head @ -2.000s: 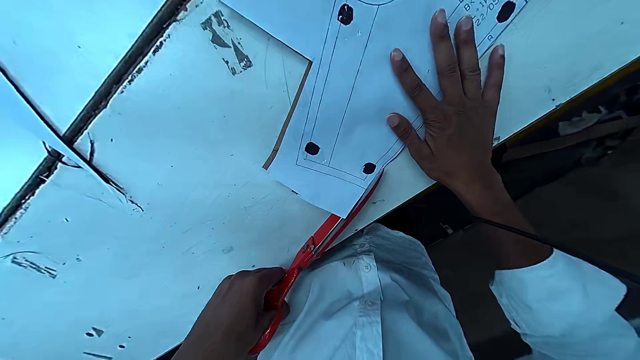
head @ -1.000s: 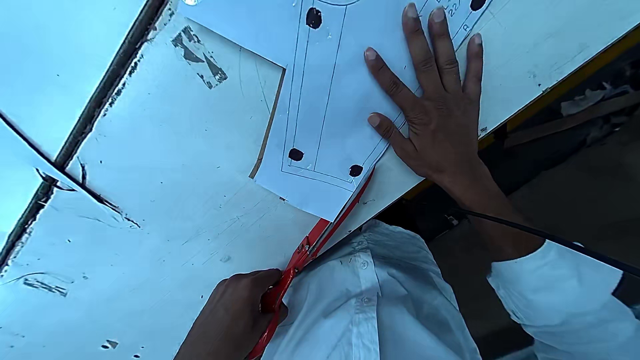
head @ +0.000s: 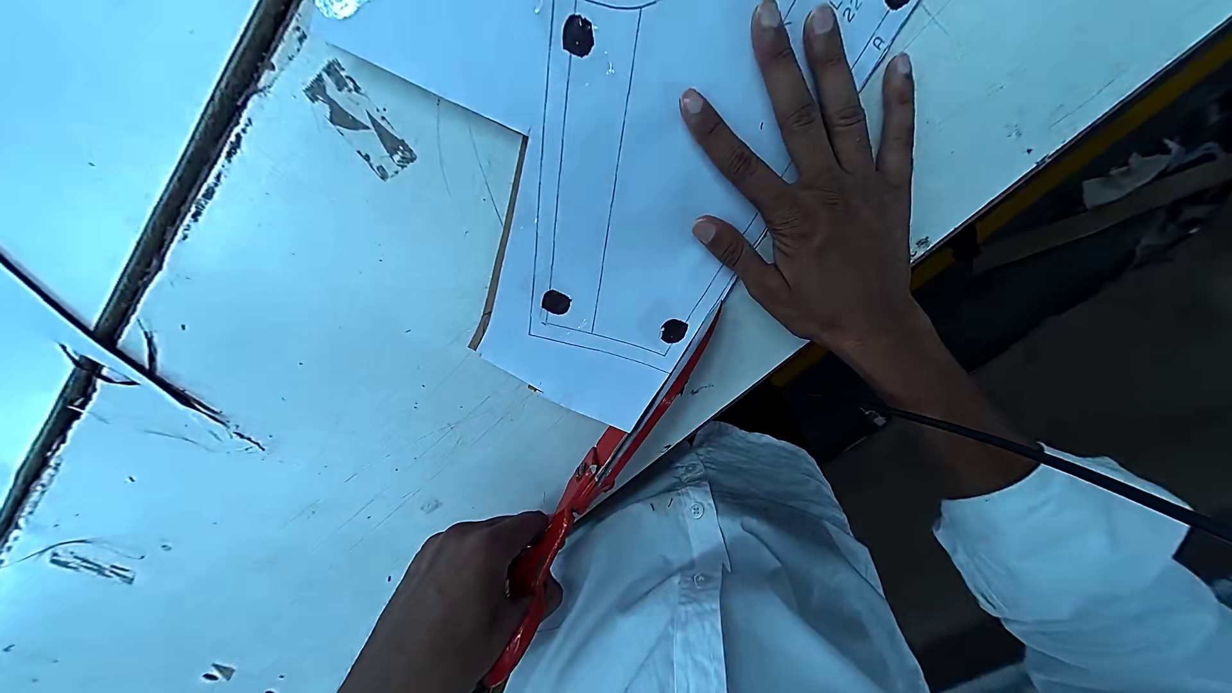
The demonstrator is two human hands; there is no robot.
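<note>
My left hand (head: 462,587), at the lower left, grips the handles of red-handled scissors (head: 577,496). Their blades reach up and right along the lower right edge of a white paper sheet (head: 616,385) on the table; how far apart the blades are is hard to tell. The sheet bears drawn lines, handwriting and several black spots, one of them a black spot (head: 674,331) near the blades. Palm down with fingers spread, my right hand (head: 833,221) lies flat across the sheet's right side and the tabletop.
The pale, scratched tabletop (head: 289,385) has a dark seam (head: 183,183) at left and a yellow-edged border (head: 1078,173) at right. My shirt (head: 731,577) is against the near edge. A black cable (head: 1049,460) crosses my right forearm. Scraps (head: 1136,178) lie beyond the edge.
</note>
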